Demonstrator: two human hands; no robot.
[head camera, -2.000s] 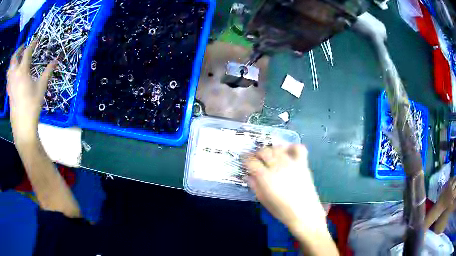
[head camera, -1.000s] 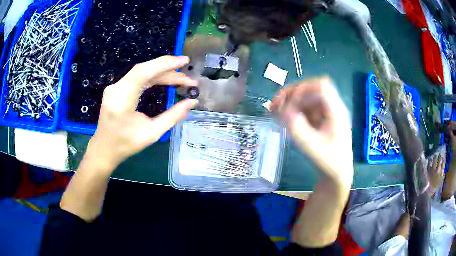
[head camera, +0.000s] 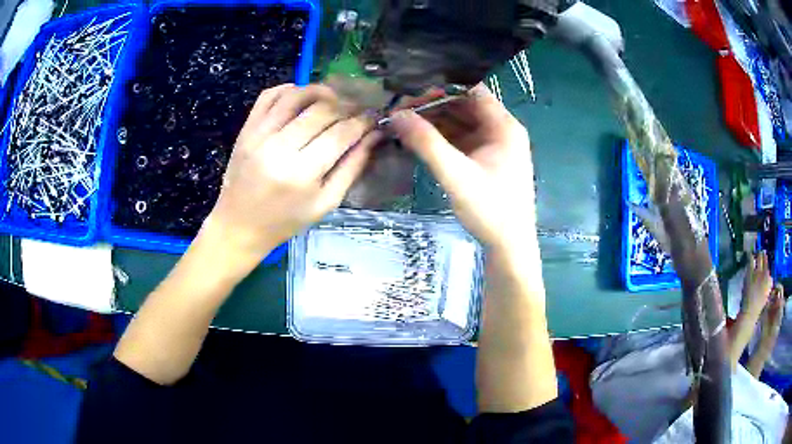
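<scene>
My left hand (head camera: 300, 156) and my right hand (head camera: 469, 156) meet in front of the press head (head camera: 460, 39). My right hand holds a thin silvery pin (head camera: 430, 105), slanting down to the left to my left fingertips. My left fingers are closed around the pin's left end; the dark ring seen there before is too hidden to make out. The fixture block is hidden behind the hands. The clear plastic box (head camera: 313, 323) with rows of pins lies nearest my body, below the hands.
A blue tray of pins (head camera: 95, 173) and a wide blue tray of dark rings (head camera: 313, 52) are at left. The wrapped lever (head camera: 664, 186) slants down at right, before a smaller blue tray (head camera: 627, 234). White cloth (head camera: 69, 273) lies at the table edge. Another person's hands (head camera: 757, 303) show far right.
My left hand has gone from the pin tray, then holding a ring, to the press. My right hand has moved up from the clear box, and both hands now meet at the pin.
</scene>
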